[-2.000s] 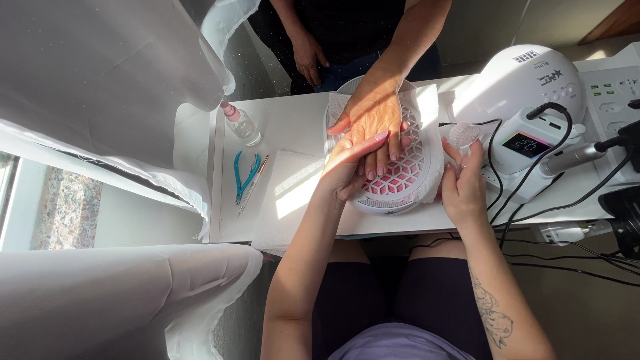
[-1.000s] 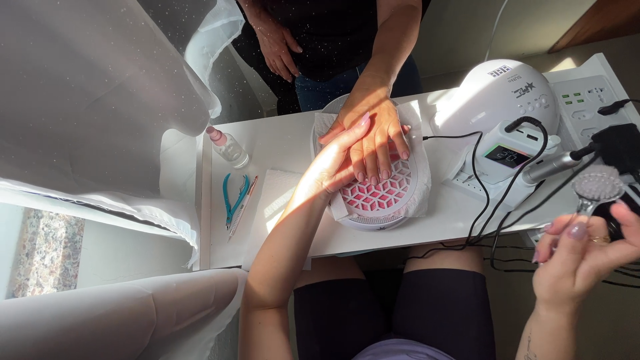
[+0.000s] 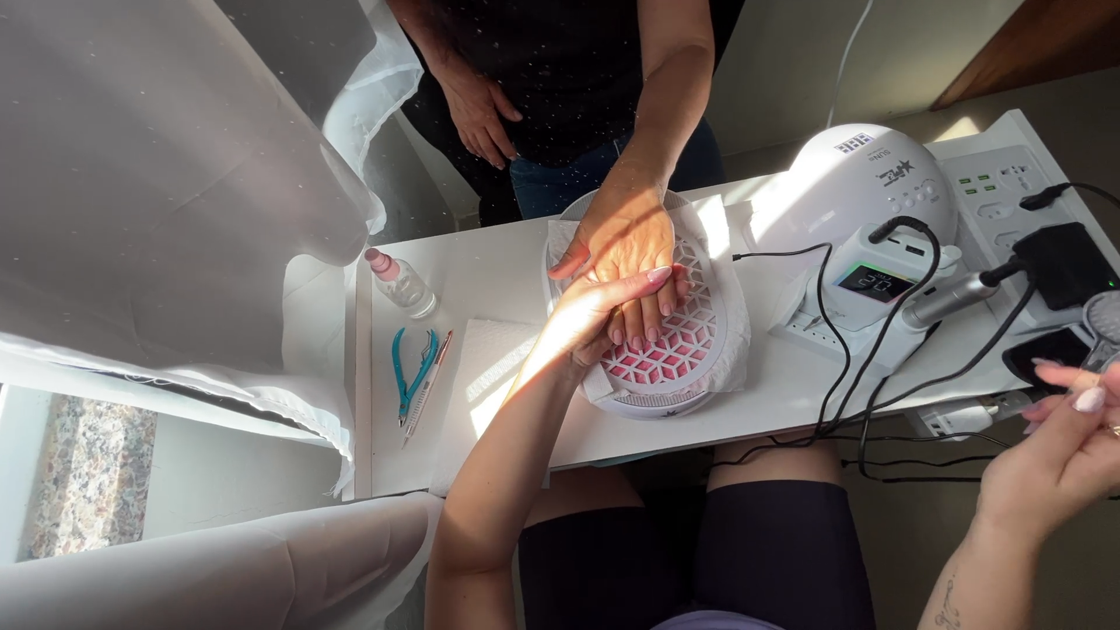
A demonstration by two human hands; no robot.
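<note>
My left hand (image 3: 604, 306) holds the other person's hand (image 3: 630, 254) from below, my thumb lying across its fingers. Both are over a white nail dust collector (image 3: 665, 354) with a geometric grille, pink beneath, and white paper around it. At the right edge my right hand (image 3: 1063, 437) grips a small clear-handled brush (image 3: 1104, 319), partly cut off by the frame. Left on the table lie turquoise cuticle nippers (image 3: 411, 376) beside a thin pen-like tool (image 3: 427, 389). A clear bottle with a pink cap (image 3: 402, 284) stands behind them.
A white nail lamp (image 3: 862, 179) stands at the back right. Before it are a nail drill control unit (image 3: 875, 276) and its handpiece (image 3: 949, 302), with black cables trailing off the table edge. A power strip (image 3: 997, 188) is beyond. White curtains (image 3: 175, 175) hang at the left.
My right hand has moved from beside the dust collector out to the far right with the brush. My left hand still holds the other person's hand.
</note>
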